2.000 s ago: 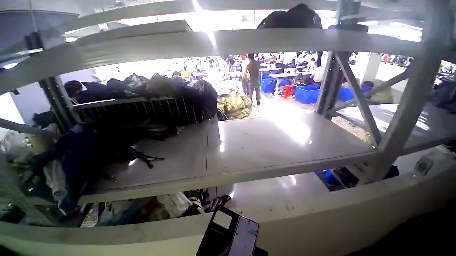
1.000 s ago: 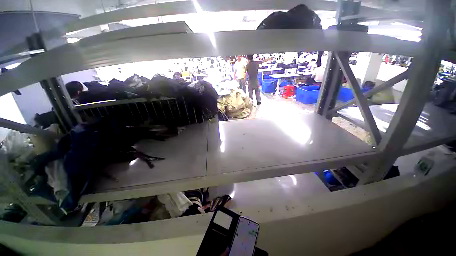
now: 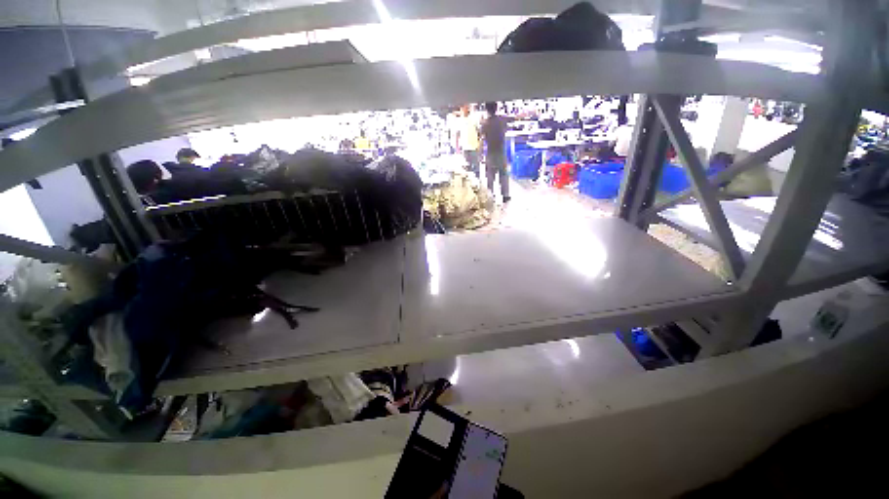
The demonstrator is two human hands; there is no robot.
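A smartphone (image 3: 478, 463) with a lit screen is at the bottom centre, in front of the low white wall. Its dark flip case (image 3: 421, 456) is open to the left, with a pale rectangle on it. A small bit of a finger shows at the case's lower edge, and a dark shape shows at the phone's lower right. Both are cut off by the picture's bottom edge, and I cannot tell which of my hands is there. The rest of my hands is out of the picture or too dark to see.
The white wall (image 3: 585, 414) runs across the front, with a clear bottle (image 3: 831, 317) on it at right. Behind stands a steel rack (image 3: 546, 326) with dark garments (image 3: 166, 292) at left. Beyond are people (image 3: 495, 151) and blue bins (image 3: 599, 181).
The phone and case have stayed almost still. In the background, a person in a light top has come more into view beside the standing person. The view has shifted very slightly.
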